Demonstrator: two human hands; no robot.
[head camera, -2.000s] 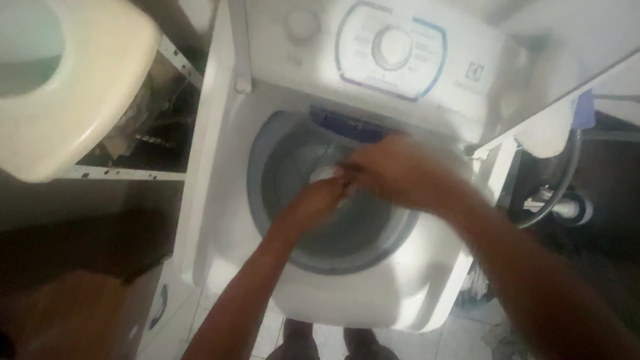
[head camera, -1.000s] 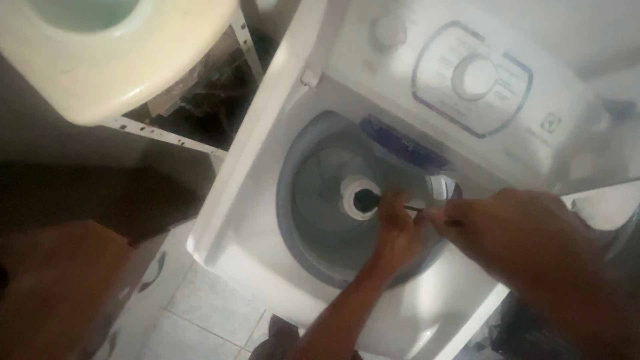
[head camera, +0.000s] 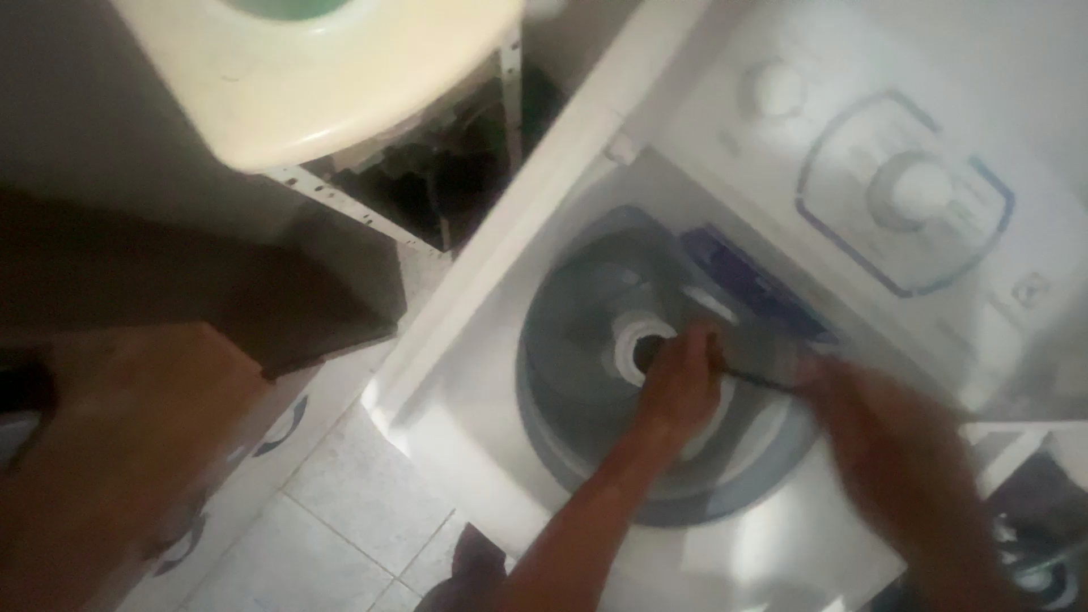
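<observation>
A white top-loading washing machine (head camera: 459, 425) stands with its lid up. Over its grey tub (head camera: 565, 357), my left hand (head camera: 684, 378) has its fingers closed around one end of a thin dark rod-like tool (head camera: 765, 382). The tool's other end runs into my right hand (head camera: 837, 391), which is blurred and grips it above the tub's right side. Left of my left hand, at the tub's centre, is a white ring (head camera: 629, 344) with a dark opening (head camera: 648, 350), partly covered by my fingers. What the left fingers touch inside cannot be made out.
Behind the tub are a dark blue strip (head camera: 756, 280) and the control panel with a large knob (head camera: 911, 191). A cream plastic basin (head camera: 340, 102) sits upper left above a perforated metal frame (head camera: 340, 200). A brown surface (head camera: 144, 459) lies lower left, beside floor tiles (head camera: 357, 489).
My hands were close together over the tub; now they are apart, with the thin tool between them. The central ring, largely hidden at first, shows now. The view has turned and moved closer.
</observation>
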